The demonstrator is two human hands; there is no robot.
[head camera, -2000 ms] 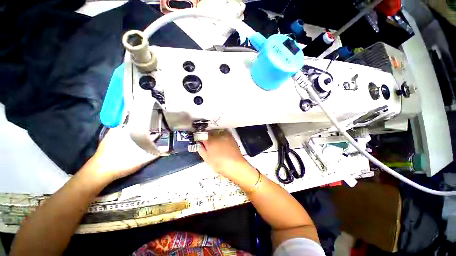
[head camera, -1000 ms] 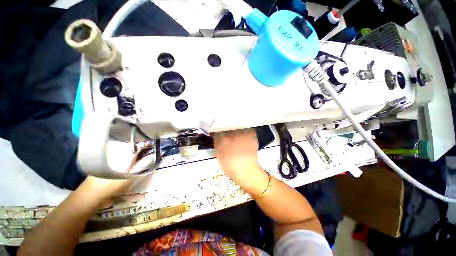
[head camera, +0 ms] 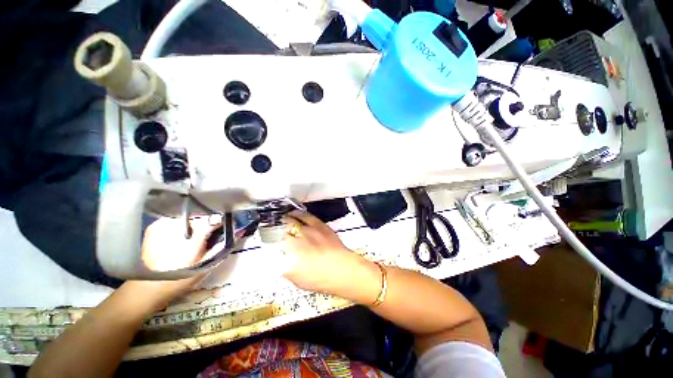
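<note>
The white sewing machine head runs across the middle of the view. Dark garment cloth lies to its left and behind it; a small dark part of the cloth shows under the needle area. My left hand is behind the machine's left end guard, partly hidden, with its fingers near the needle. My right hand is just right of the presser foot, its fingertips at the needle area. What the fingers of either hand hold is hidden by the machine.
Black shears and a flat black rectangle lie right of my right hand. A blue lamp body sits on the head, with a white cable running right. A measuring strip lines the front edge. A cardboard box is at lower right.
The view has moved closer to the machine. My right hand has gone from under the head back to beside the presser foot. The dark cloth strip along the front is no longer visible.
</note>
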